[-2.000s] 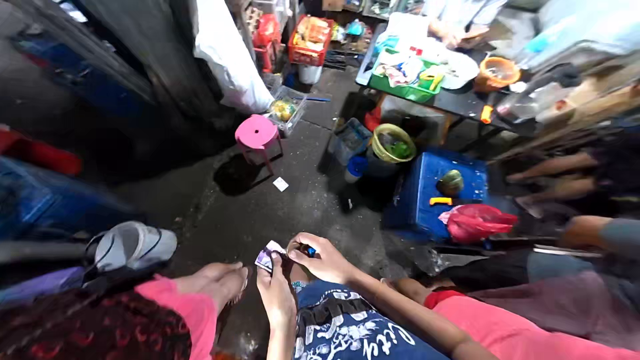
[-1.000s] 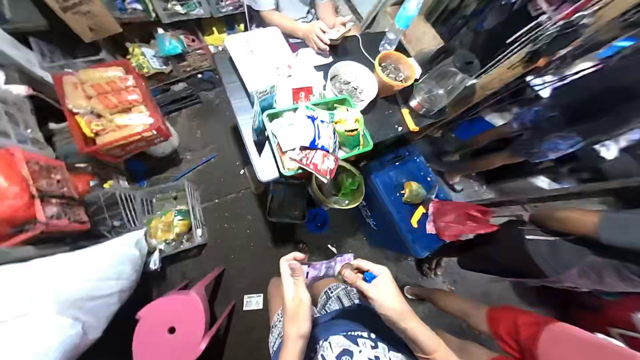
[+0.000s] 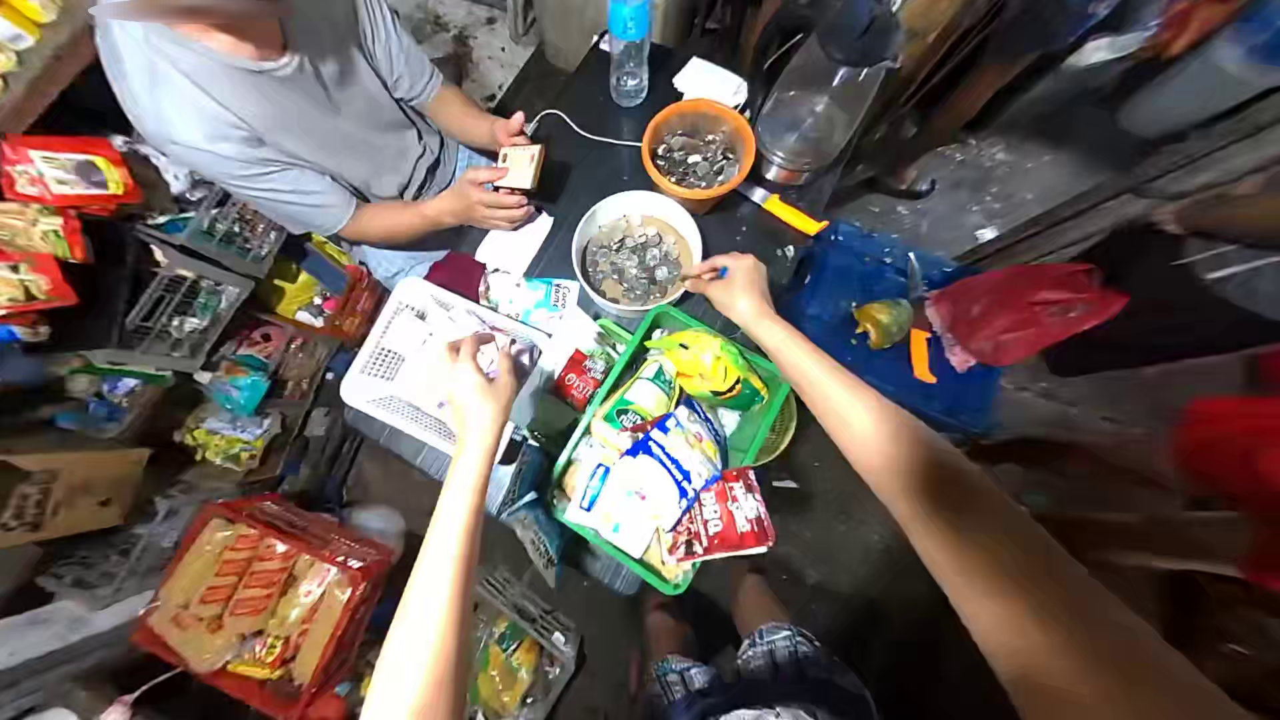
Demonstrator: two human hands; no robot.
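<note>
My left hand (image 3: pixel 480 385) is over a white plastic basket (image 3: pixel 385 355), its fingers around a banknote (image 3: pixel 490 350) that is partly hidden. At the right rim of a white bowl of coins (image 3: pixel 632 262), my right hand (image 3: pixel 735 290) has its fingertips pinched together; a small blue object (image 3: pixel 722 272) shows between them. Beyond it stands an orange bowl of coins (image 3: pixel 698 155). Just below the hands lies a green basket (image 3: pixel 660 578) holding packaged goods and a yellow packet (image 3: pixel 708 368).
Across the black table (image 3: pixel 590 125), a person (image 3: pixel 370 120) holds a small boxy object (image 3: pixel 520 167). A water bottle (image 3: pixel 629 55), a clear pitcher (image 3: pixel 815 105) and an orange-handled knife (image 3: pixel 790 212) stand or lie near the bowls. A blue container (image 3: pixel 850 290) is at right, a red crate (image 3: pixel 265 600) at lower left.
Both hands have moved from in front of my body out over the table and apart, the left to the white basket, the right to the coin bowl. The view has moved closer to the table.
</note>
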